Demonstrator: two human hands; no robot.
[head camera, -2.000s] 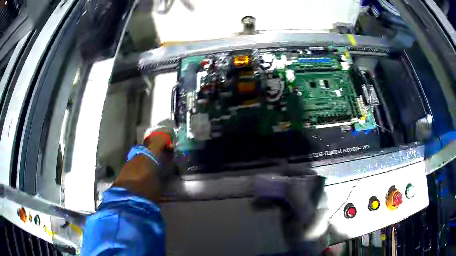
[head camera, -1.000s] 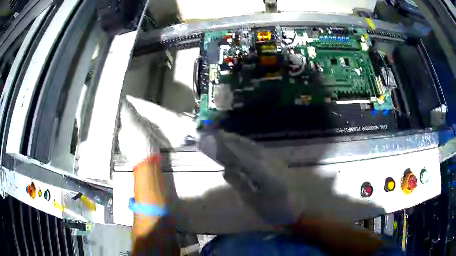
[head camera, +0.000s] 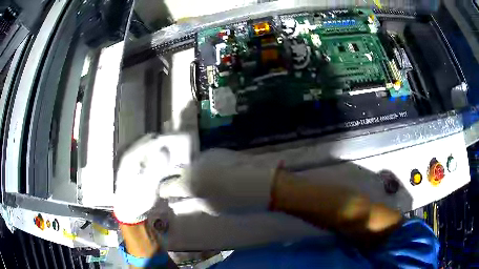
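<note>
A green circuit board (head camera: 357, 60) crowded with parts lies in a black carrier (head camera: 315, 118) beyond my hands. Orange wound blocks (head camera: 270, 55) and white glue (head camera: 226, 101) show on it. My left hand (head camera: 142, 176), in a white glove with a red cuff, is left of centre in front of the carrier. It seems closed on a bright white cloth (head camera: 184, 204), partly hidden and blurred. My right hand (head camera: 231, 179), gloved and blurred, reaches across from the right and meets my left hand at the cloth. Its fingers are not clear.
A metal rail (head camera: 399, 135) runs along the carrier's near side. The white front panel (head camera: 457, 181) carries a yellow button (head camera: 416, 177) and a red one (head camera: 436, 172). A second frame with long rails (head camera: 31, 121) stands at the left.
My right hand has moved left and now meets my left hand. The white cloth, spread out from my left hand earlier, is now bunched between both hands. The board sits higher in view.
</note>
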